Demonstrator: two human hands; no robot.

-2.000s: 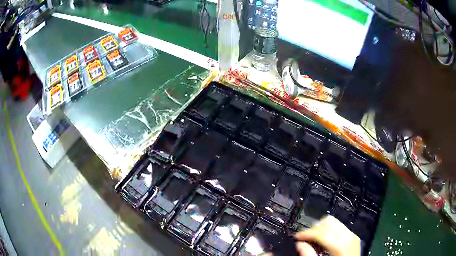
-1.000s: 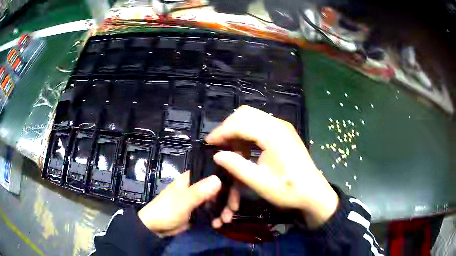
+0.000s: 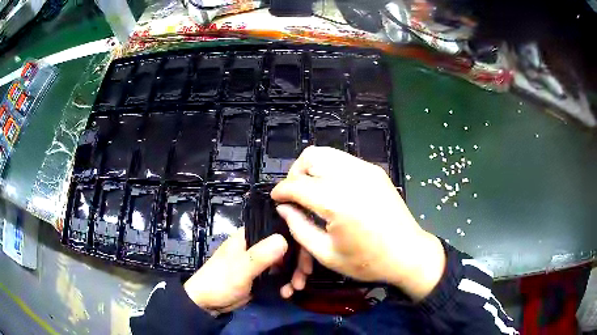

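My left hand (image 3: pixel 232 269) is at the front edge of the black tray, closed around a black phone-type housing (image 3: pixel 263 219) with the thumb on top. My right hand (image 3: pixel 360 219) is over the tray's front right part, its thumb and forefinger tips pinched together at the upper end of the housing. Whether the fingertips hold a tiny piece cannot be seen. The large glossy black tray (image 3: pixel 190 108) lies under and beyond both hands, with three rows of rectangular pockets; many show frame-like shapes. The right hand hides part of its front row.
Tiny pale pieces (image 3: pixel 452 171) are scattered on the green mat (image 3: pixel 517 216) right of the tray. Wrinkled clear film (image 3: pixel 62 150) lies left of it. A clear tray with orange labelled parts (image 3: pixel 13 118) is at the far left. Cables and clutter line the back edge.
Since two seconds ago the view has turned down and both hands have come together at the housing. In the last second, my right fingertips have closed onto its upper end.
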